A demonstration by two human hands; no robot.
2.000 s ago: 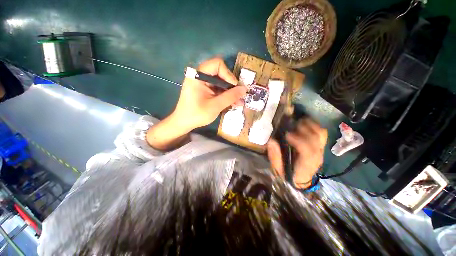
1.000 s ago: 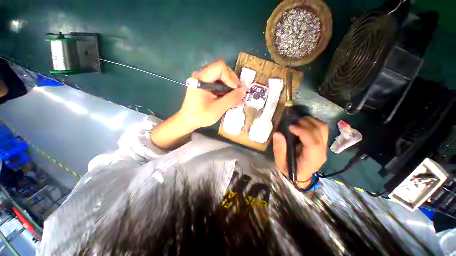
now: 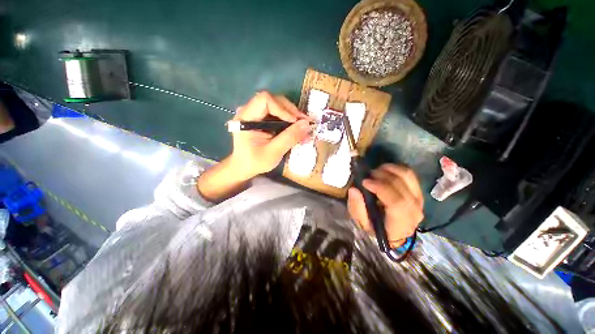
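Note:
A small circuit board assembly (image 3: 330,126) with a white rim and dark centre lies on the wooden work block (image 3: 339,85) between white holding pads (image 3: 336,168). My left hand (image 3: 264,134) holds a slim black stick with a pale end (image 3: 251,126), its fingertips at the board's left edge. Solder wire (image 3: 183,96) runs to this hand. My right hand (image 3: 388,202) holds the black soldering iron (image 3: 366,189), its metal tip pointing up at the board's right side. Whether the tip touches the board cannot be told.
The solder spool (image 3: 79,76) stands at the left. The round bowl of silvery scraps (image 3: 382,43) is behind the block. The fume fan (image 3: 464,72), a white-and-red piece (image 3: 450,179) and the sponge tray (image 3: 549,242) are at the right. A conveyor belt (image 3: 98,163) runs at the left.
My right hand has swung the iron's tip leftward, from the block's right edge to beside the board. My left hand stays near the board, with its stick tilted slightly differently.

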